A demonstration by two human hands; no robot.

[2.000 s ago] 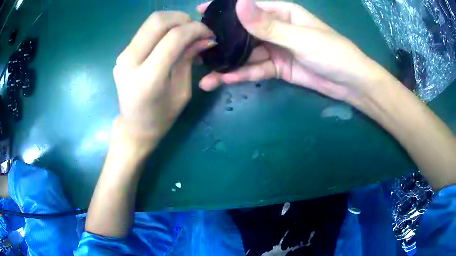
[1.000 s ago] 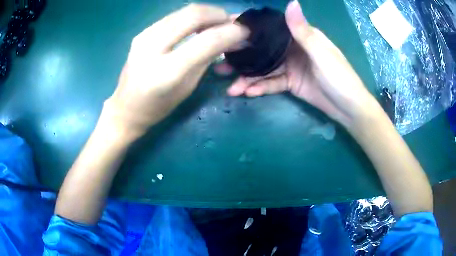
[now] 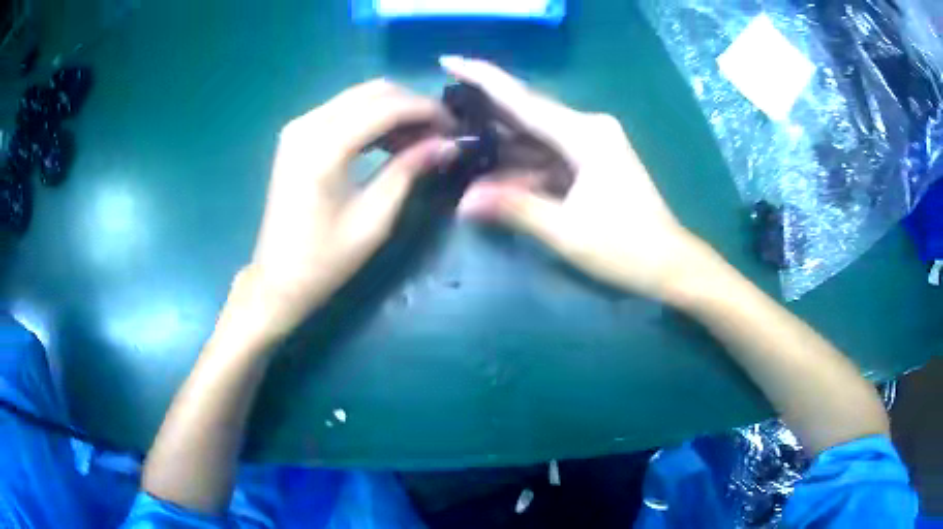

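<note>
A black round housing [image 3: 478,129] is held at the upper middle, above the green tabletop, tilted and blurred. My right hand [image 3: 574,181] grips it from the right, thumb and fingers around its edge, hiding much of it. My left hand [image 3: 346,186] is at its left side, with thumb and forefinger close together at the housing. A small pale spot shows at those fingertips; whether it is a white insert held there is too blurred to tell.
A blue parts bin with white contents [image 3: 465,8] is cut off by the top edge. Black units [image 3: 43,129] cluster at the left. A clear poly bag [image 3: 827,155] with a white label lies at the right. A white scrap [image 3: 339,415] lies near the front edge. A blue sleeve [image 3: 36,382] shows at lower left.
The housing has turned from showing its broad face to a narrower, tilted view. My right hand has closed around it. The view has shifted, bringing the blue bin in at the top.
</note>
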